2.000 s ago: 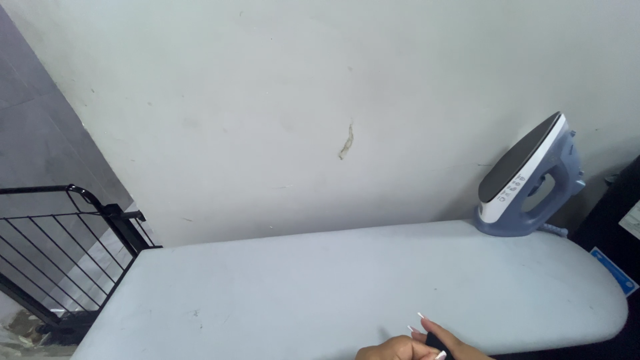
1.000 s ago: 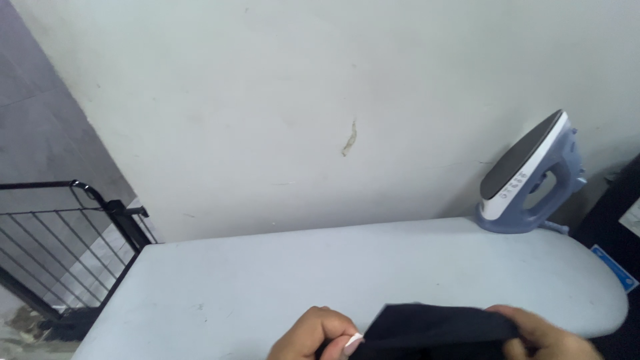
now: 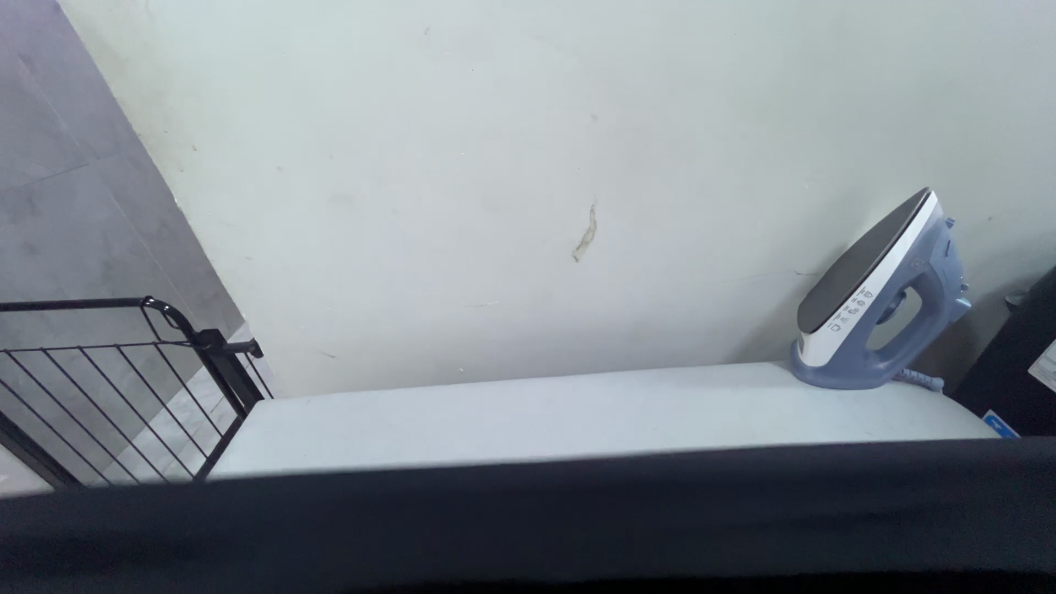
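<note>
Dark fabric (image 3: pixel 528 520) stretches across the whole bottom of the head view, covering the near part of the ironing board. Neither of my hands shows in this frame, so what they hold cannot be seen. Behind the fabric lies the far strip of the pale ironing board (image 3: pixel 511 421). A blue and white clothes iron (image 3: pixel 879 305) stands on its heel at the board's right end, with its dark soleplate facing up and left and its cord coming out at the base.
A pale, marked wall (image 3: pixel 462 181) rises right behind the board. To the left is a black metal wire rack (image 3: pixel 124 388). At the right edge stands a dark object (image 3: pixel 1006 355) with a white label and a blue one.
The dark fabric, held between both hands one second ago, now spans the bottom of the view. Both hands have gone out of sight. The iron has not moved.
</note>
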